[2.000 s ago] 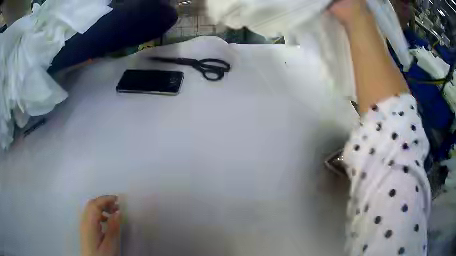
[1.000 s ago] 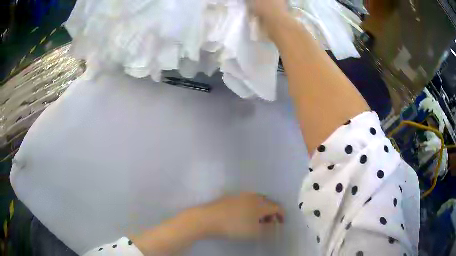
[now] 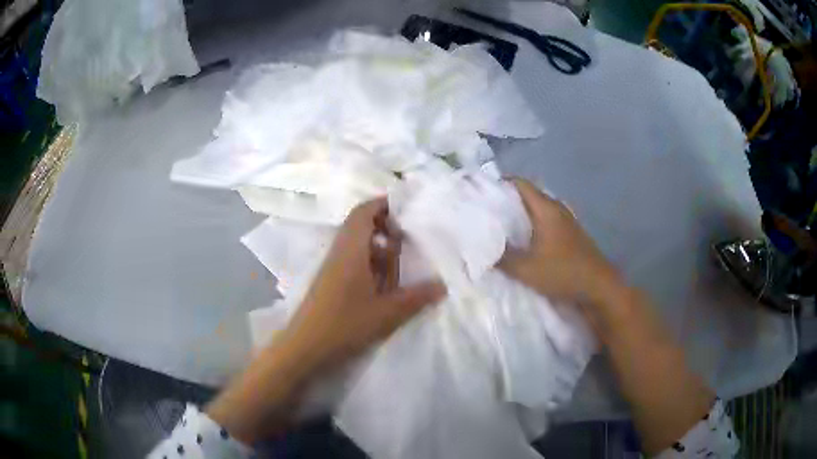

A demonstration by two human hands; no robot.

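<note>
A large bundle of white cut fabric pieces [image 3: 331, 116] lies on the middle of the grey pressing table [image 3: 116, 242], with many layered edges fanned out towards the back and the near edge. My left hand [image 3: 363, 264] is at the left of its gathered middle, thumb and fingers around the cloth. My right hand [image 3: 560, 242] is at the right side of the middle, its fingers partly hidden by the cloth and blurred. Both hands hold the bundle.
A steam iron [image 3: 748, 264] is at the right table edge. Black scissors [image 3: 555, 49] and a partly covered phone [image 3: 457, 38] lie at the back. More white cloth [image 3: 116, 49] and a thin dark stick [image 3: 197, 72] are at the back left. A yellow wire basket [image 3: 761, 63] is beyond the right edge.
The bundle now lies in the middle of the table, with both my hands on it. One second ago my right hand was at white cloth at the far edge and my left hand was empty.
</note>
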